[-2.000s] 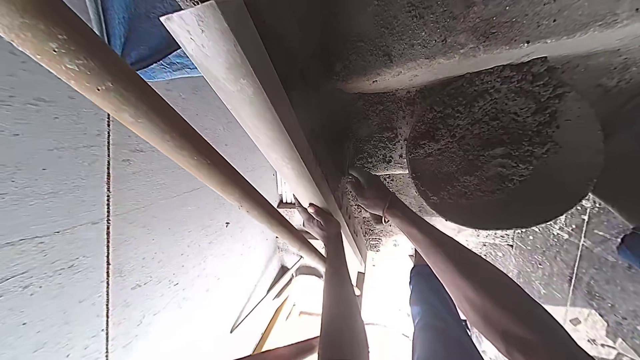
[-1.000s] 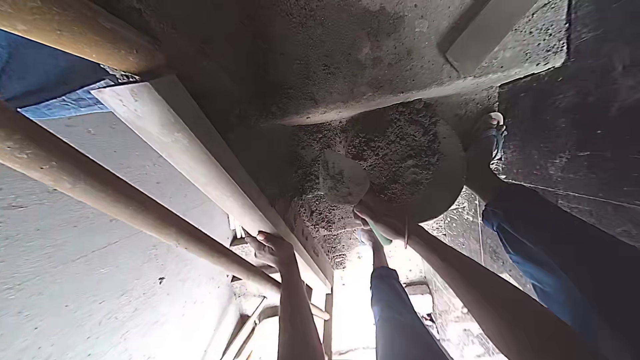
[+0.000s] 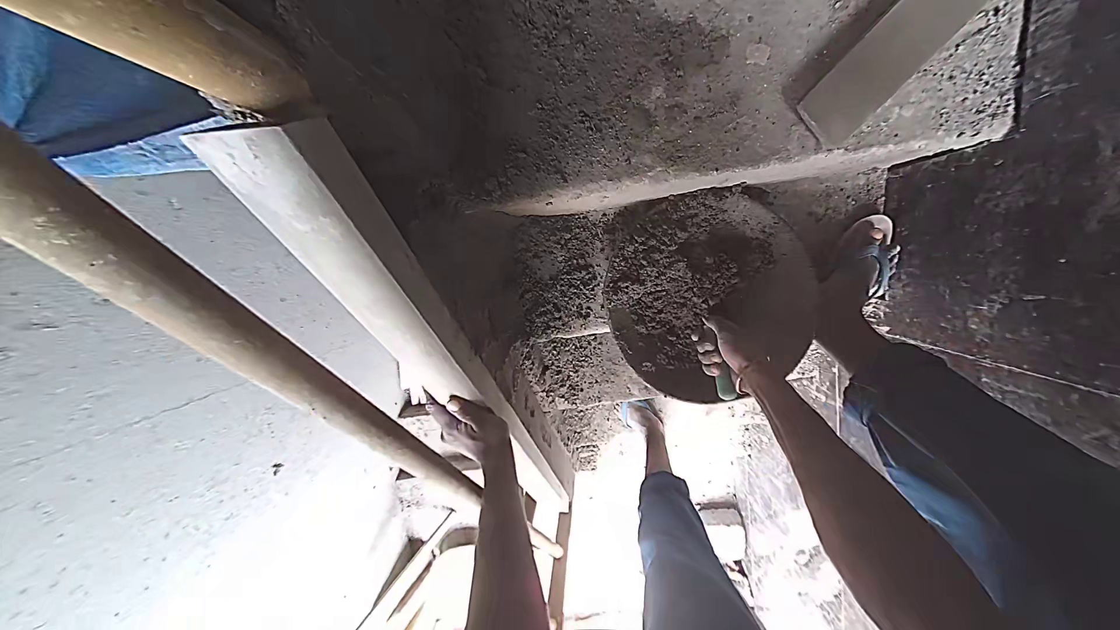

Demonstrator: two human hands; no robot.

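My left hand (image 3: 472,429) rests with its fingers curled over the edge of a long pale straight board (image 3: 350,262), which slants down along the wall side. A wide round pan (image 3: 787,297) holding dark, crumbly mortar (image 3: 674,262) lies at the centre right. Over the pan, my right hand (image 3: 726,350) is closed around a green handle (image 3: 725,385) of what was a trowel a moment ago; its blade is hidden in the mortar or shadow.
A round wooden pole (image 3: 219,332) crosses diagonally at left, with blue cloth (image 3: 105,96) behind. Rough concrete steps (image 3: 595,96) rise ahead, bearing a flat board piece (image 3: 884,74). Sandalled feet (image 3: 866,254) stand beside the pan.
My right hand has moved from beside the board to over the pan, with the trowel blade visible one second ago. My left hand stays at the board. The view has shifted right.
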